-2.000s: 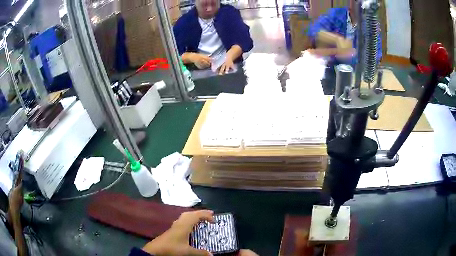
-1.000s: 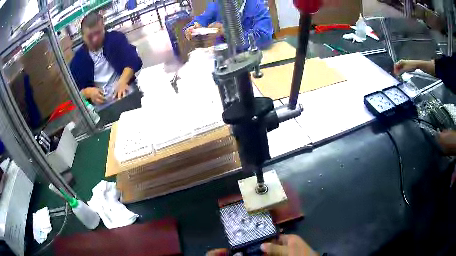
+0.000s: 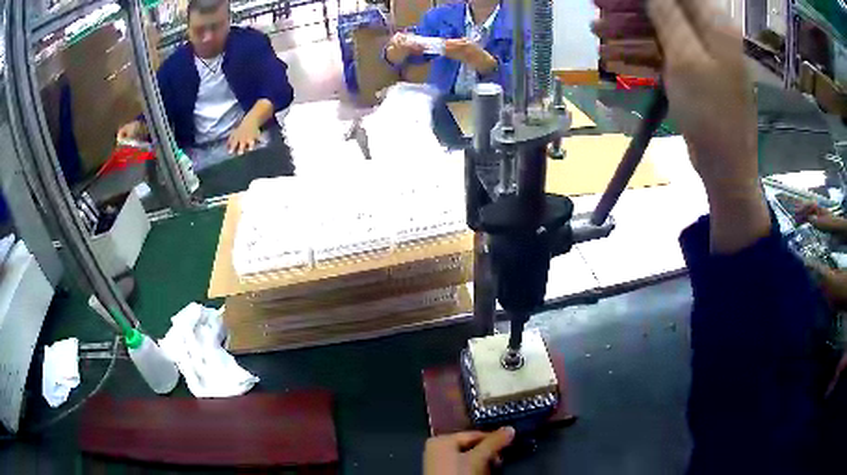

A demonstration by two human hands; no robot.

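The black hand-lever press (image 3: 531,269) stands upright in front of me. Its pale square pad (image 3: 512,367) rests on top of the LED lamp unit (image 3: 509,414), covering most of the face; only the ribbed front edge and left side show. The lamp sits on the reddish-brown press base (image 3: 441,404). My left hand (image 3: 467,453), cut off by the bottom edge, has its fingertips on the lamp's front edge. My right hand (image 3: 692,70) is raised and wrapped around the top of the press lever (image 3: 631,167), hiding its knob.
Behind the press, white lens stacks (image 3: 353,223) sit on cardboard layers. At left are white cloths (image 3: 206,348), a squeeze bottle (image 3: 150,364), a long dark red strip (image 3: 214,429) and an aluminium post. Two people work opposite; another person's hands show at the right edge.
The lamp has moved under the pad, which now presses against it. My right hand has gone from the lamp up to the lever. The camera view has shifted left.
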